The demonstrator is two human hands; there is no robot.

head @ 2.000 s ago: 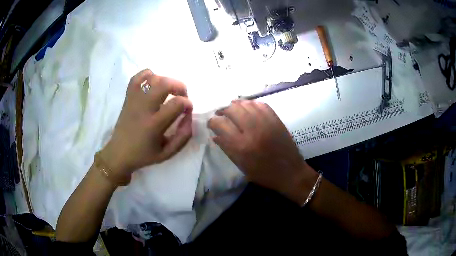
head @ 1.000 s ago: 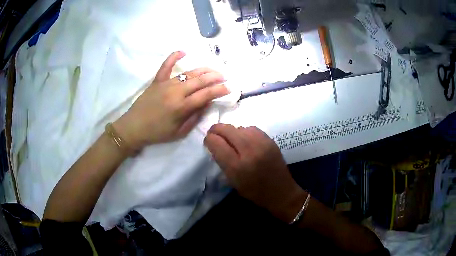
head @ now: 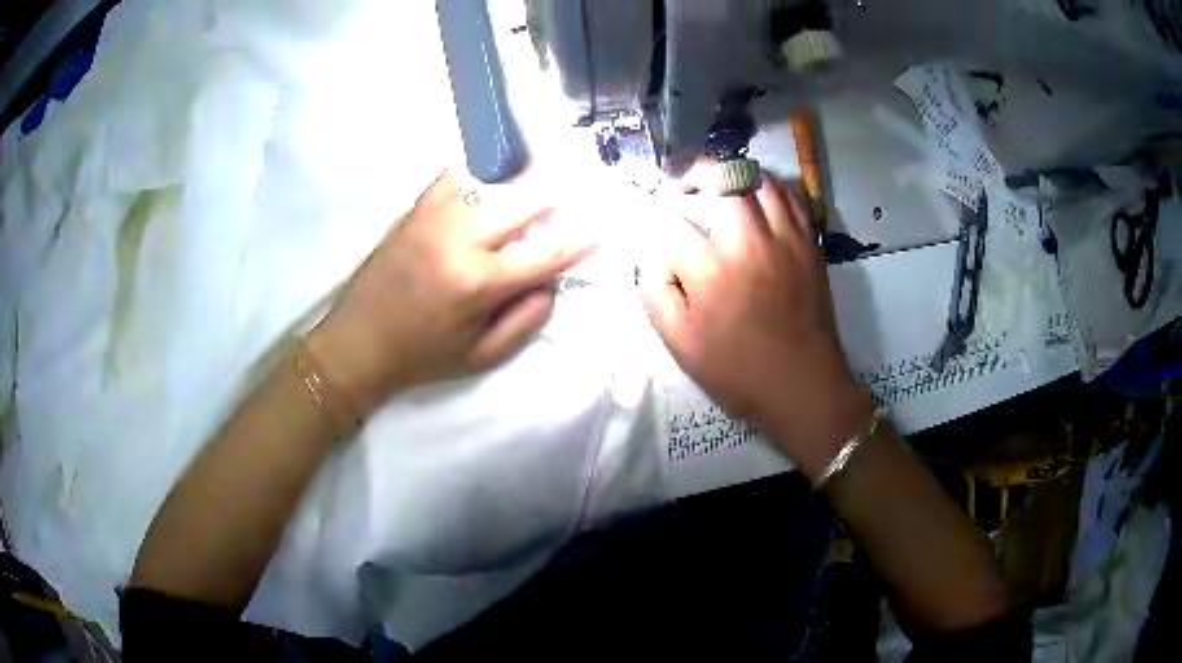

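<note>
The white garment piece (head: 454,453) lies over the machine table and hangs over its front edge. My left hand (head: 454,292) rests flat on the cloth, left of the needle area, fingers pointing right. My right hand (head: 745,298) is at the right of the needle area, fingers forward under the tension knob (head: 734,176); glare hides its fingertips and whether they grip cloth. The presser foot and needle area (head: 625,143) of the sewing machine (head: 726,65) is just beyond my hands, partly washed out by the lamp.
A grey-blue bar (head: 480,104) stands left of the needle. An orange-handled awl (head: 806,162), a dark slotted metal tool (head: 966,279), printed label strips (head: 953,130) and black scissors (head: 1134,259) lie to the right. A printed ruler (head: 933,378) runs along the front edge.
Both hands have moved forward with the cloth to the needle area. My right hand has gone from the table's front edge to beside the needle. The machine head fills more of the view.
</note>
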